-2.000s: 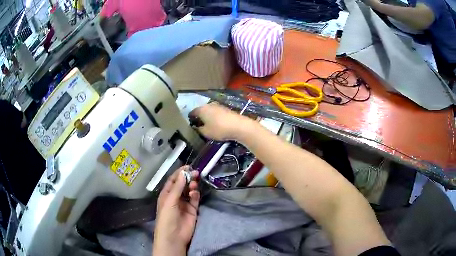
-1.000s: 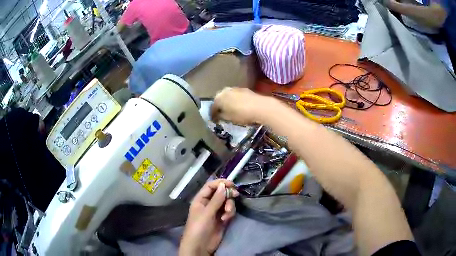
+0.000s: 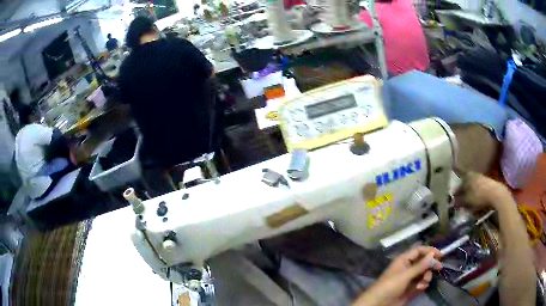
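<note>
The white lockstitch machine (image 3: 299,203) with blue JUKI lettering crosses the view. My left hand (image 3: 407,275) is below its right end, thumb and fingers pinched on a small, blurred round piece, likely a bobbin or bobbin case. My right hand (image 3: 482,191) is at the machine's far right end; its fingertips are partly hidden and blurred, so what they hold cannot be told. Grey-brown cloth (image 3: 245,278) lies under the arm. The tool tray (image 3: 473,257) is between and below my hands, with a pale rod across it.
The control panel (image 3: 332,113) stands above the arm. Plaid cloth (image 3: 45,263) lies left of the white table (image 3: 120,263). Yellow-handled scissors (image 3: 533,224) and a striped bundle (image 3: 521,152) are at the right. A person in black (image 3: 167,95) is beyond the machine.
The view has swung left, bringing the needle end and the person in black in and pushing the orange table to the right edge. My left hand stays pinched; my right hand stays at the machine's end.
</note>
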